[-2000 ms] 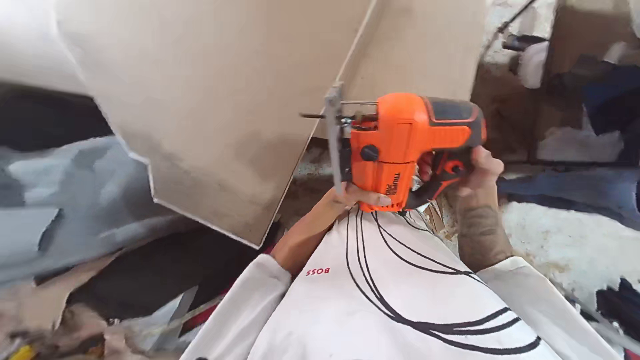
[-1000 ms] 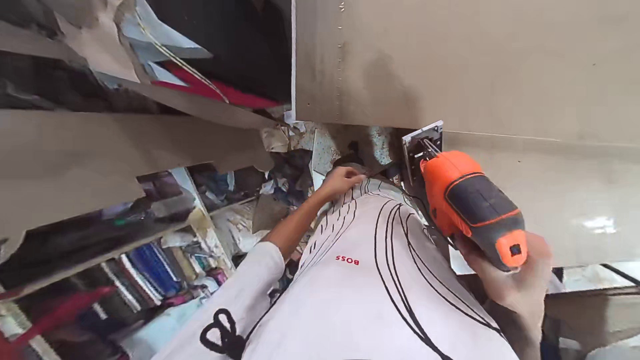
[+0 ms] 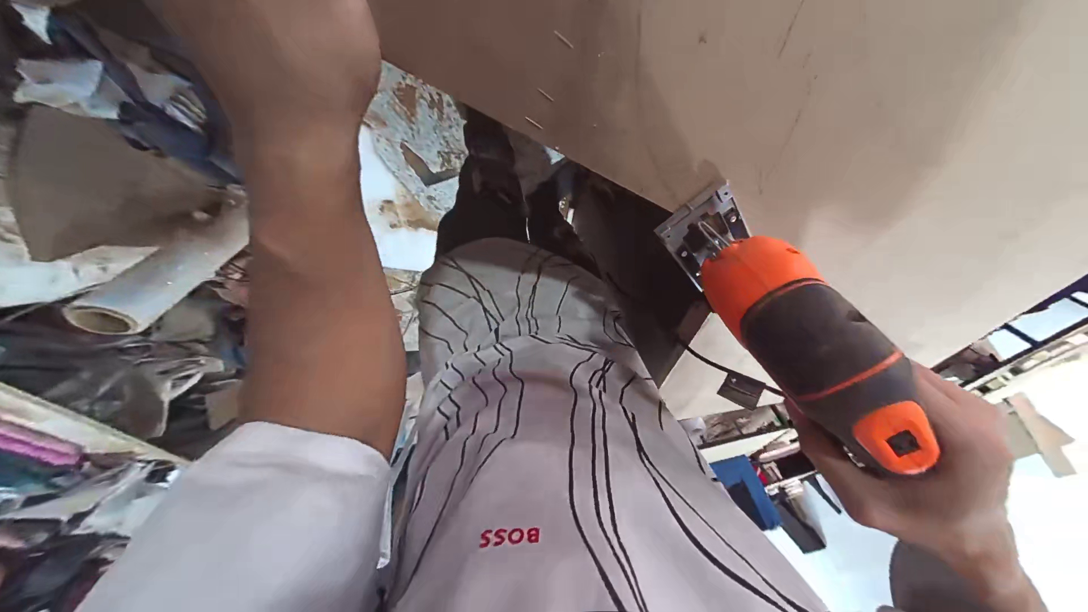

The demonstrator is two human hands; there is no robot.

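My right hand (image 3: 926, 467) is closed around the handle of an orange and black jigsaw (image 3: 816, 340). The jigsaw's metal base plate (image 3: 701, 229) meets the near edge of a large beige board (image 3: 850, 127); whether the blade is in the board cannot be told. A black cord runs from below the tool. My left hand (image 3: 297, 42) is at the upper left, cut off by the frame's top edge, beside the board's left part. Its fingers are hidden, so what it touches does not show.
A cardboard roll (image 3: 161, 272) lies among scraps and sheets on the left. The stained floor (image 3: 416, 161) shows past my white shirt, near dark legs or shoes. Staples stick in the board. Shelving with a blue item (image 3: 746, 491) is at the lower right.
Two seconds ago both hands were at the jigsaw, held sideways near my chest. One second ago my left hand was low by my shirt; it is now farther up. The view has shifted strongly.
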